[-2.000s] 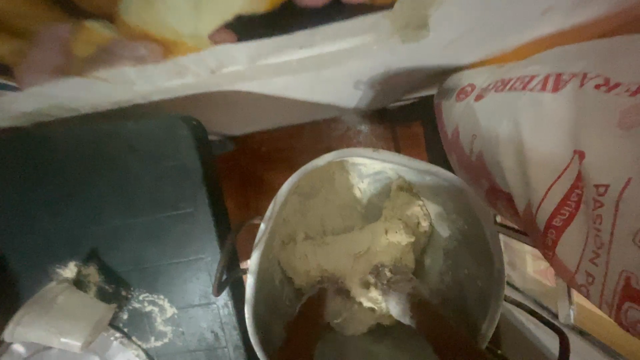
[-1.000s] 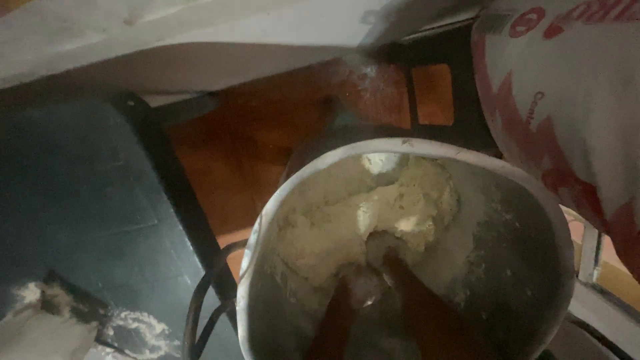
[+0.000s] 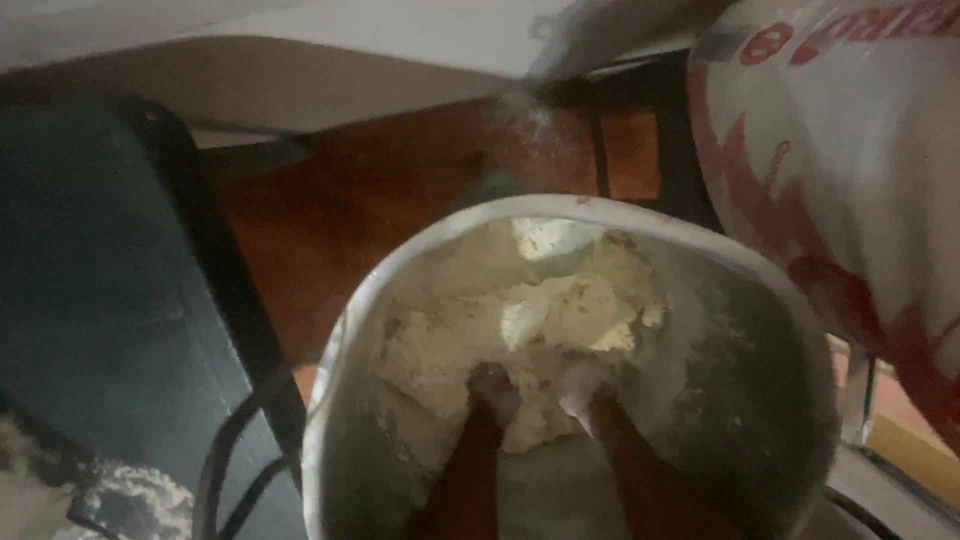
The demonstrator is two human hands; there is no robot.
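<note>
Both my hands reach down into a deep pot or tub (image 3: 570, 204) with a pale rim and a dark handle at its left. My left hand (image 3: 493, 386) presses into the near side of a large mass of pale, lumpy dough (image 3: 555, 300). To its right, my right hand (image 3: 585, 386) is sunk against the same dough, a short gap from the left one. The fingers of both hands are blurred and partly hidden in the dough, so I cannot tell whether they grip it. Flour dusts the inner wall at the right.
A dark table or tray (image 3: 90, 247) stands at the left, with spilled flour (image 3: 135, 495) near its lower edge. A large white and red printed sack (image 3: 840, 165) leans in at the right. Beyond the pot lie a reddish tiled floor (image 3: 337, 202) and a pale draped edge (image 3: 337, 60).
My hands, close together a second ago, are now farther apart on the dough. The view has shifted since two seconds ago.
</note>
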